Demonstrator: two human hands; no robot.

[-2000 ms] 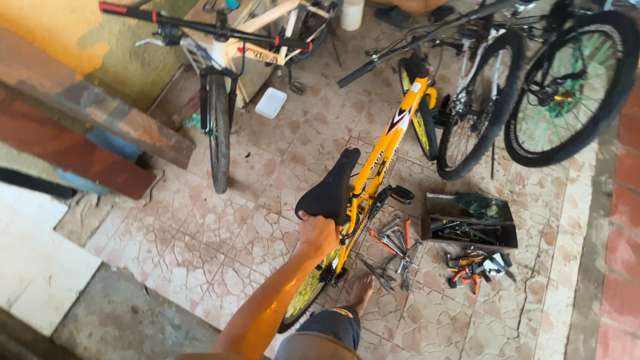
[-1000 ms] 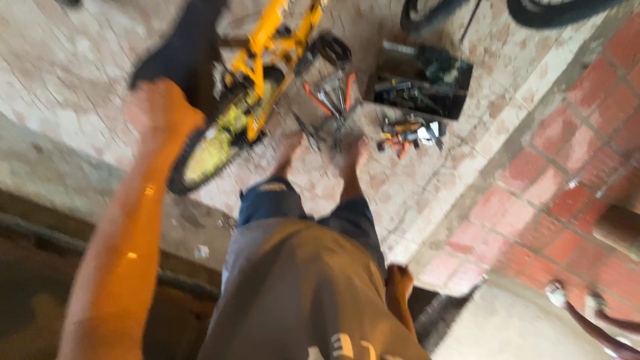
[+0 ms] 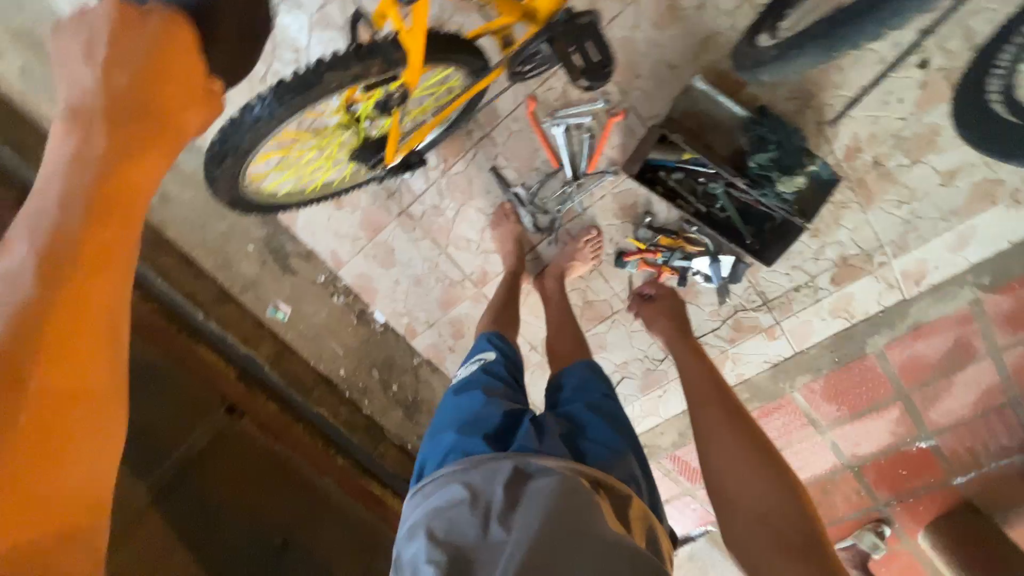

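Observation:
My left hand (image 3: 136,76) grips the black saddle (image 3: 232,36) of a yellow bicycle at the upper left. The bicycle's rear wheel (image 3: 320,152), with yellow spokes and a knobbly tyre, stands to the right of that hand, and its black pedal (image 3: 584,50) is at the top middle. My right hand (image 3: 660,308) hangs over the tiles, fingers curled, just below a pile of pliers and other hand tools (image 3: 672,258). Whether it holds something small is unclear. Wrenches and an orange-handled tool (image 3: 544,132) lie spread out beyond my bare feet.
An open dark toolbox (image 3: 740,172) full of tools stands right of the wrenches. Tyres of other bicycles (image 3: 828,36) show at the upper right. A step edge (image 3: 264,336) runs along the left, and red brick paving (image 3: 920,400) lies at the lower right.
My right hand, low beside my body one second ago, has moved out in front near the pile of tools. My left hand has stayed on the saddle. The view has swung down and right.

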